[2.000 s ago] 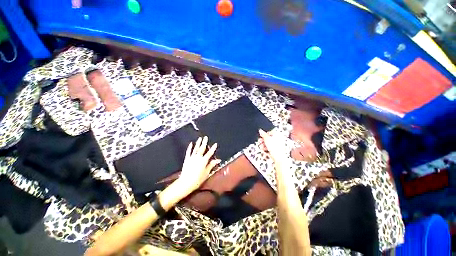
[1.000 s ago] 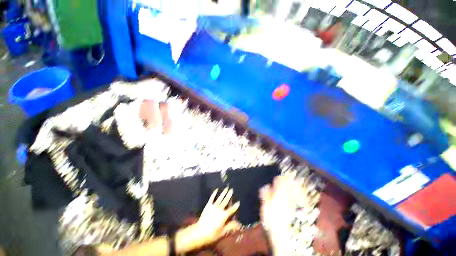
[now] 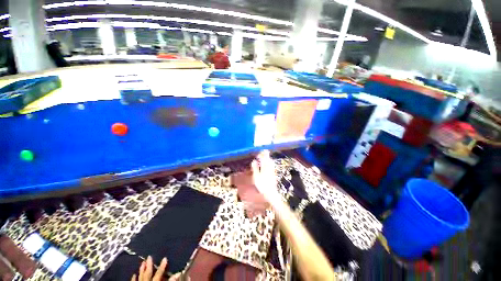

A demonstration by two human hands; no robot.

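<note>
Leopard-print material [image 3: 104, 225] lies spread in front of me. A matte black rectangular area [image 3: 176, 225] shows in its middle. My left hand [image 3: 149, 270] is at the bottom edge, partly cut off, fingers apart at the black area's near part. My right hand [image 3: 265, 173] reaches to the material's far side, beside a reddish-brown opening [image 3: 250, 192]. It is pale and blurred, and whether it holds anything cannot be told. A long narrow white and blue cutting die [image 3: 55, 258] lies on the material at the lower left.
The blue press beam [image 3: 71, 142], with red and green buttons, crosses beyond the material. More black folds [image 3: 327, 230] lie at the right. A round blue bucket [image 3: 426, 219] stands on the right. Blue and red machinery [image 3: 379, 148] stands behind it.
The view has swung up and to the right, bringing in the factory floor and the bucket. My right hand has moved right and away over the material. My left hand stays at the black area.
</note>
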